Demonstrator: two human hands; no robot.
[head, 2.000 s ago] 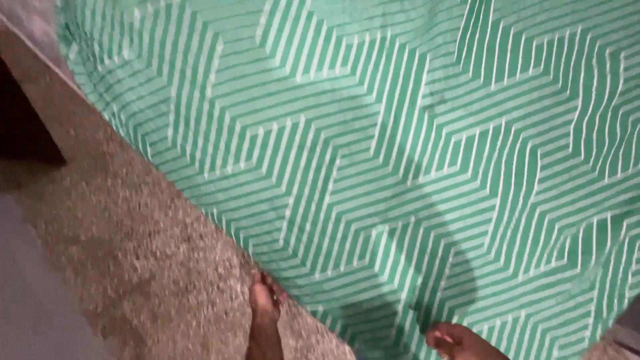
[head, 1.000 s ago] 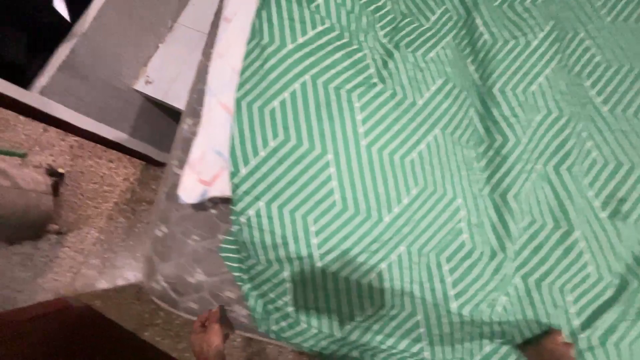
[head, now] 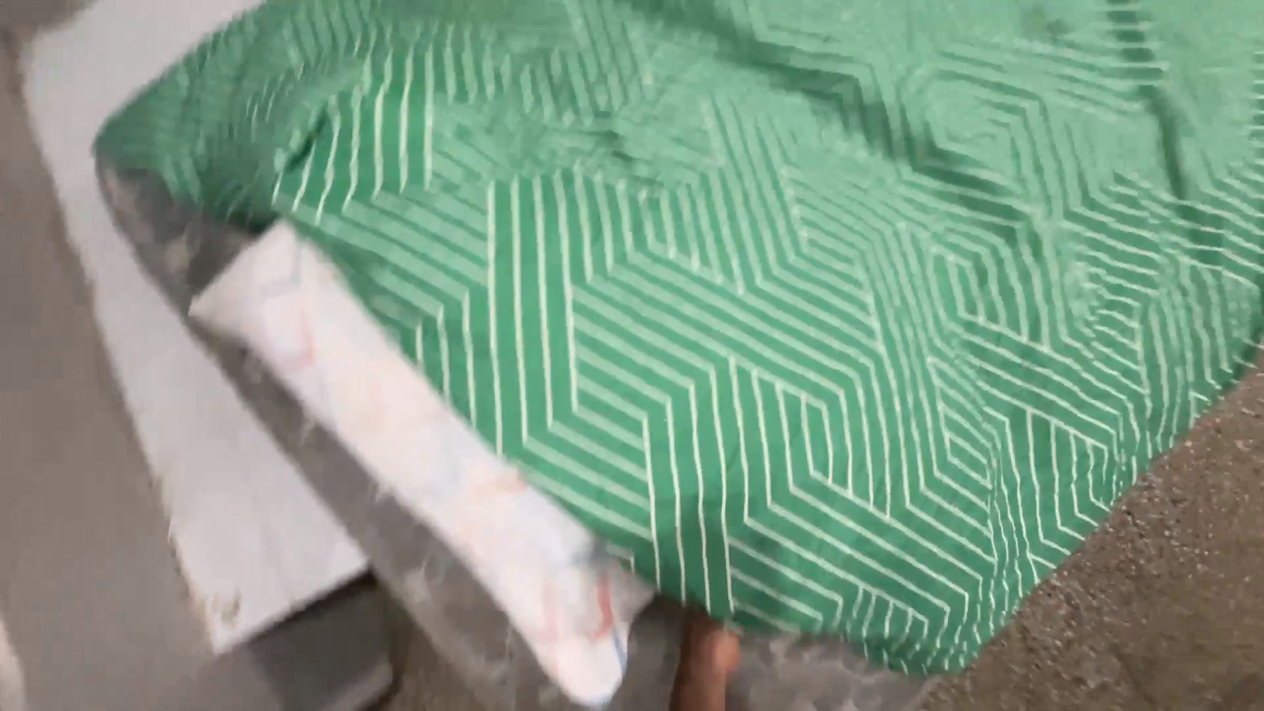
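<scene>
A green bedsheet with pale geometric lines [head: 711, 395] spreads over most of the view, with wrinkles at the upper right. Its rounded lower edge hangs near a grey mattress [head: 434, 583], which shows in part beneath it. From under the sheet's left edge sticks out a strip of white cloth with faint coloured marks [head: 415, 454]. What seems to be my left hand [head: 706, 664] is at the bottom, right of that cloth's end, touching the sheet's lower edge; its fingertips are hidden and blurred. My right hand is out of view.
A white board or panel [head: 188, 415] lies along the mattress's left side, above a grey surface [head: 69, 474]. Speckled floor [head: 1145, 592] shows at the lower right.
The view has shifted and turned strongly toward the white cloth's side. My right hand, at the sheet's lower edge in both earlier frames, has left the view.
</scene>
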